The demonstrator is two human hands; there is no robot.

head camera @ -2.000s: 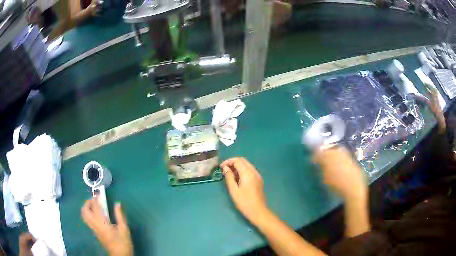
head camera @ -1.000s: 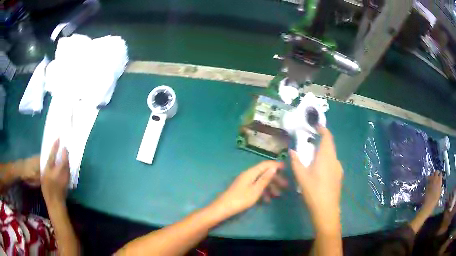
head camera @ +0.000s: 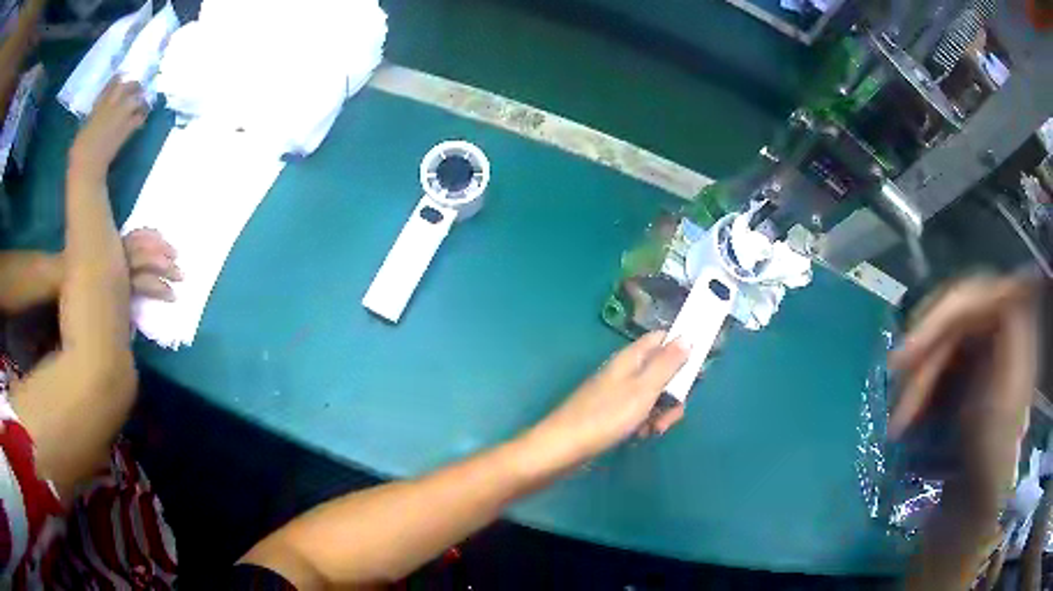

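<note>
My left hand point(head camera: 647, 375) is closed on the straight handle of a white hair dryer body point(head camera: 700, 318). Its round head lies on the press fixture under the ram, with the white pad at the head's opening. The green-edged press base point(head camera: 633, 303) shows partly beneath it. A white cloth point(head camera: 785, 275) is crumpled beside the head. My right hand point(head camera: 964, 358) is raised at the right, blurred, near the press lever side; whether it holds anything cannot be told.
Another white dryer body point(head camera: 404, 260) lies on the green mat, left of the press. A flat white sleeve stack point(head camera: 208, 214) and fluffy bundle point(head camera: 271, 69) lie at the left, with a neighbour's arms point(head camera: 98, 277) there. A shiny clear bag point(head camera: 912, 502) shows at right.
My left hand has taken the dryer's handle, and its head has moved under the ram. My right hand has let go and moved up to the right. The view has swung left.
</note>
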